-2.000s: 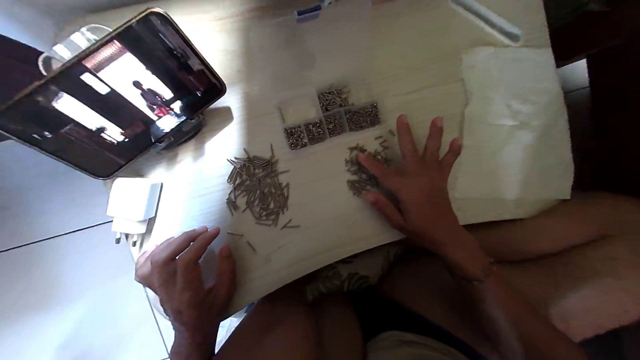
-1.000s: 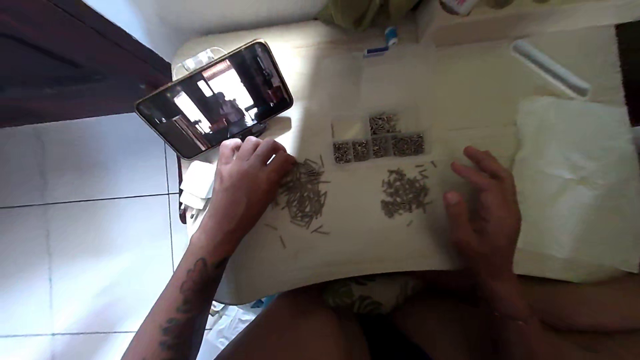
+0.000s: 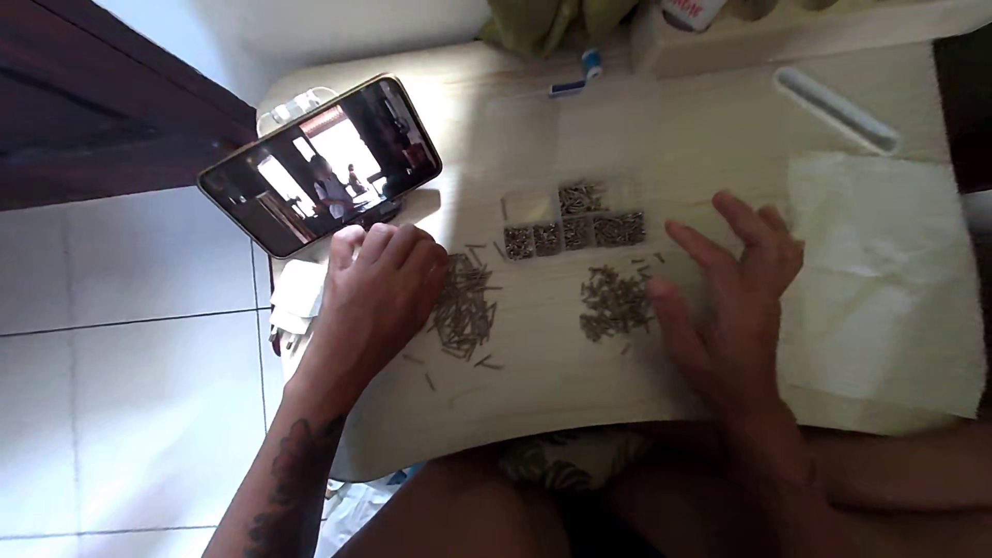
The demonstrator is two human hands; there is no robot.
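Observation:
My left hand (image 3: 387, 271) lies with bent fingers at the upper left edge of a pile of long thin metal screws or nails (image 3: 465, 310); its fingertips are hidden, so whether it holds any is unclear. My right hand (image 3: 732, 287) has its fingers spread, with nothing seen in it, just right of a pile of shorter screws (image 3: 616, 302). Above and between the piles sits a clear plastic compartment box (image 3: 577, 252). Several of its compartments hold small screws (image 3: 620, 229), and the upper left one looks nearly bare, with a single thin piece at its side.
A phone (image 3: 322, 167) leans on a stand at the table's left, beside a white charger (image 3: 298, 291). A white sheet (image 3: 880, 294) covers the right side below a long white tray (image 3: 837, 110). A small blue-and-white item (image 3: 567, 88) lies at the back, near a wooden ledge (image 3: 736, 46).
My left hand has moved from the table's near left edge up to the long-screw pile. My right hand has come off the shorter-screw pile to its right. The view has shifted.

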